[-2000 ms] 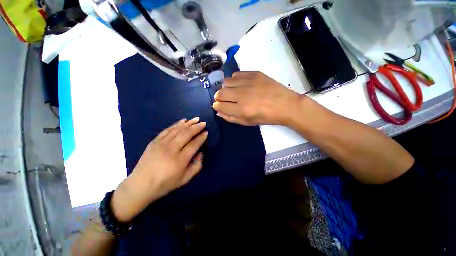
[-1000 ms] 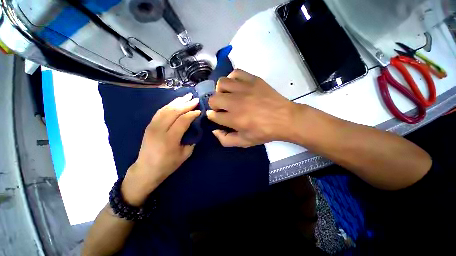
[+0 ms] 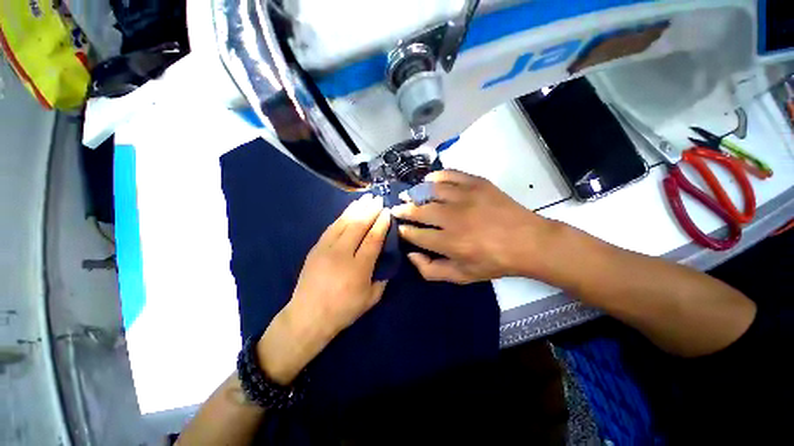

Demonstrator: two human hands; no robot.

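A large dark navy garment panel (image 3: 287,253) lies on the white table under the sewing machine head (image 3: 348,43) and hangs over the front edge. A small navy piece (image 3: 388,258) with a curved edge lies on it between my hands. The metal presser foot area (image 3: 383,185) is just beyond my fingertips; the needle tip cannot be made out. My left hand (image 3: 341,272) holds the navy cloth, its fingertips at the foot. My right hand (image 3: 474,228) grips the cloth just right of the foot, fingers bent. A grey round part (image 3: 418,196) shows by its fingertips.
A black smartphone (image 3: 588,144) lies to the right behind my right forearm. Red-handled scissors (image 3: 696,205) and yellow-green snips (image 3: 740,157) lie further right. Blue tape (image 3: 129,235) marks the table's left side. A yellow bag (image 3: 43,52) is at the far left.
My left hand has moved forward from lower on the panel to beside my right fingertips at the foot. My right hand stays by the foot. The view has shifted, showing more of the machine head.
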